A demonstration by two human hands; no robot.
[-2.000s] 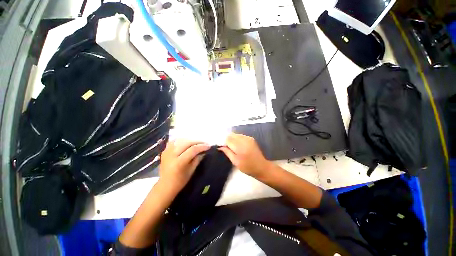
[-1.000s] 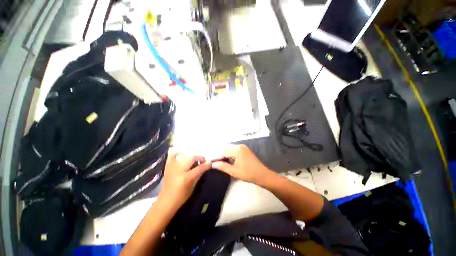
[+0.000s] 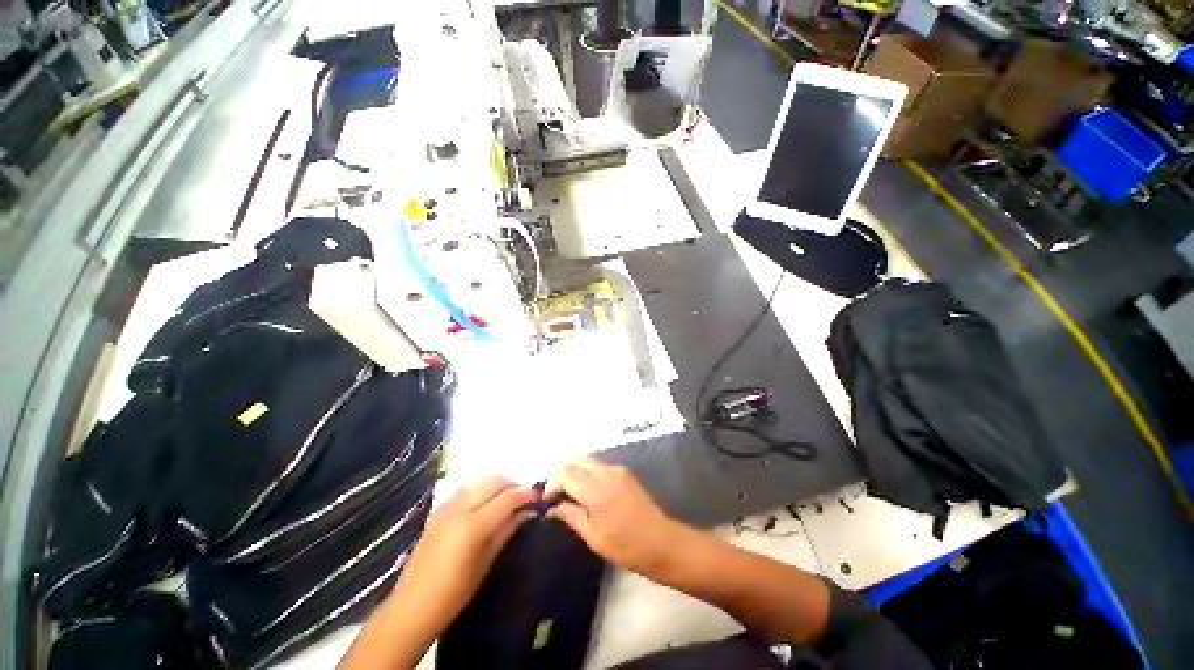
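A black fabric pouch (image 3: 534, 599) with a small pale label hangs down from both my hands at the front edge of the white table. My left hand (image 3: 474, 534) pinches its upper end from the left. My right hand (image 3: 613, 513) pinches the same end from the right, with the fingertips almost touching. The fabric between my fingertips is small and dark. The white sewing machine (image 3: 452, 282) stands just above my hands, with a blue hose across it. Lamp glare hides its needle area.
Zippered black bag panels (image 3: 269, 458) are piled at left. A grey board (image 3: 733, 340) bears snips (image 3: 744, 405) with a black cord. A black fabric bundle (image 3: 936, 393) lies at right, a tablet (image 3: 828, 151) behind it. A blue bin (image 3: 1093, 576) holds black pieces at lower right.
The view has tilted up, so the table and my hands sit lower and more of the floor behind shows. Both hands still pinch the pouch's end, with fingers slightly shifted.
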